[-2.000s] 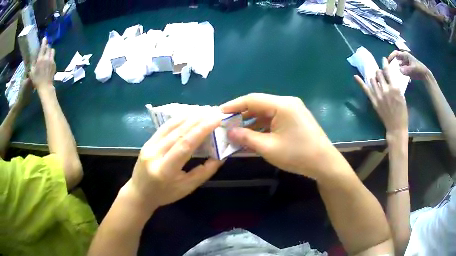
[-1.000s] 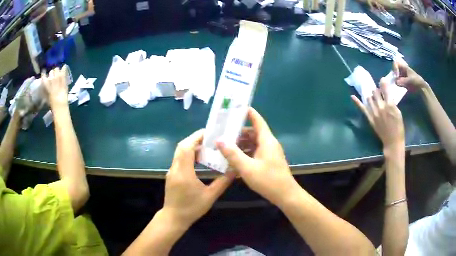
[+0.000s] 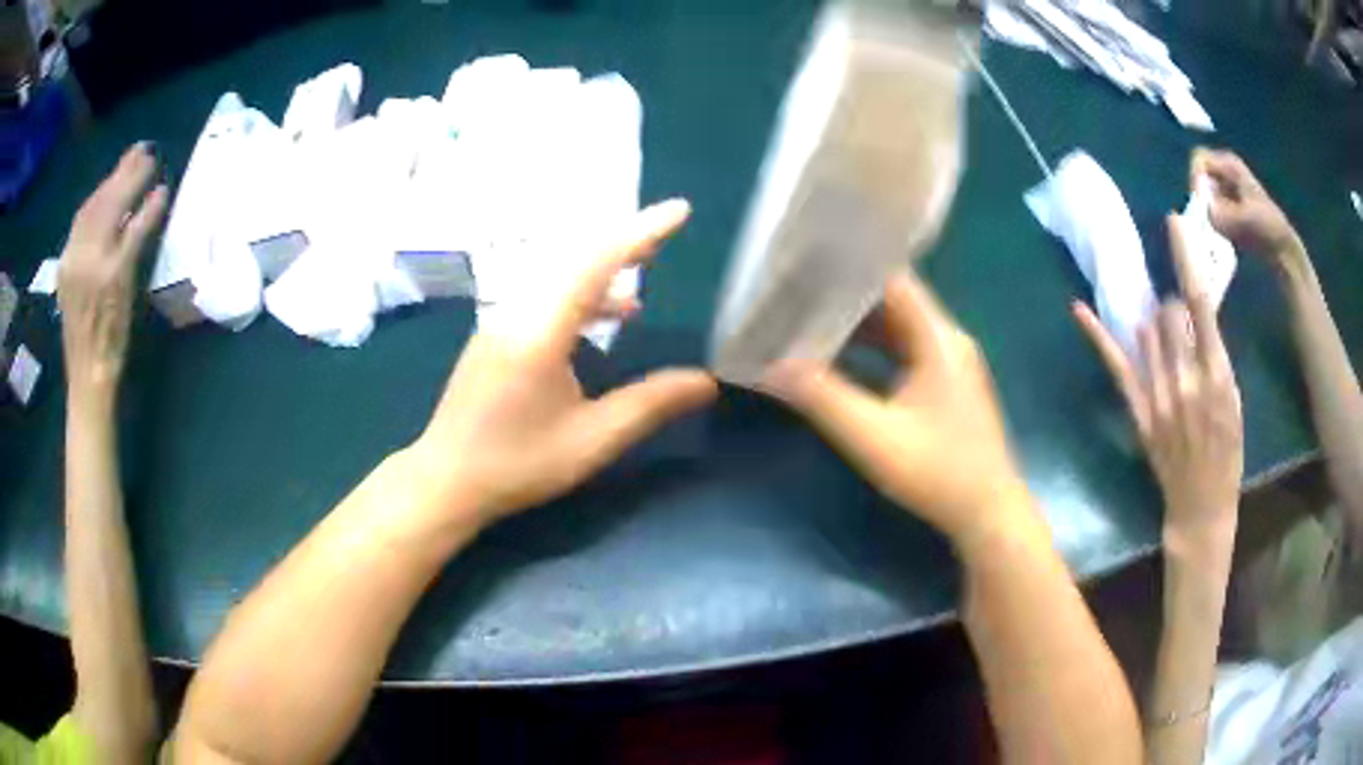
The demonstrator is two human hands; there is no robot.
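A long carton (image 3: 845, 194), blurred by motion, stands tilted above the table, its top cut off by the frame edge. My right hand (image 3: 912, 411) holds its lower end between thumb and fingers. My left hand (image 3: 561, 381) is open, fingers spread, beside the carton's lower end, and holds nothing that I can see. Behind my left hand lies a group of white wrapped products and cartons (image 3: 404, 194) on the green table.
Another person's hand (image 3: 105, 262) is at the left of the group. At the right, another person's hands (image 3: 1188, 359) hold a white wrapped item (image 3: 1103, 247). White paper slips (image 3: 1099, 45) lie at the far right. The table's curved edge (image 3: 658, 668) runs in front.
My left hand has let go of the carton and opened. My right hand has moved right with the carton, now blurred and showing a greyish-brown side. The left neighbour's hand has moved close to the white group.
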